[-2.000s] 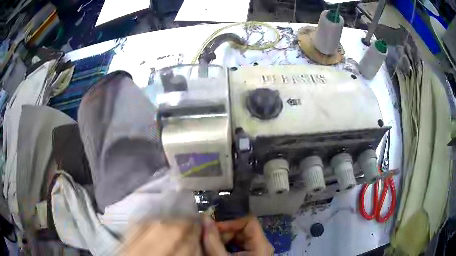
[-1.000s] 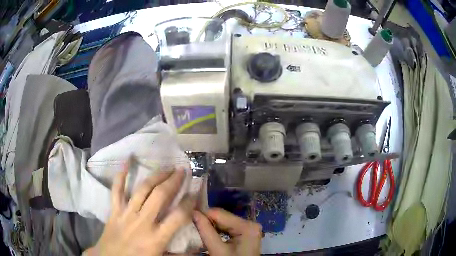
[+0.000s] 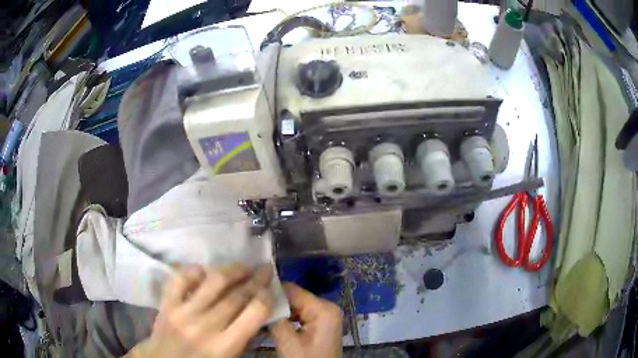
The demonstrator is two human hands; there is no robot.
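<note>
The off-white fabric (image 3: pixel 203 234) lies on the plate left of the overlock machine (image 3: pixel 238 157) and reaches the presser foot and needle area (image 3: pixel 260 215). Grey-brown cloth (image 3: pixel 157 133) is bunched behind and left of it. My left hand (image 3: pixel 210 308) is bare and lies on the fabric with bent fingers, somewhat blurred. My right hand (image 3: pixel 308 325) pinches the fabric's near right corner between thumb and fingers, below the needle area. The bottom edge of the picture cuts off part of both hands.
Red-handled scissors (image 3: pixel 523 231) lie right of the machine. A long yellow-green fabric stack (image 3: pixel 591 189) hangs at the far right. A thread cone (image 3: pixel 507 38) stands behind. A blue patch with lint (image 3: pixel 371 283) and a small dark disc (image 3: pixel 434 279) are below the machine.
The machine sits further left and higher in view. My left hand's spread fingers have bent and moved lower on the fabric. The fabric's right edge now shows straight down from the needle area.
</note>
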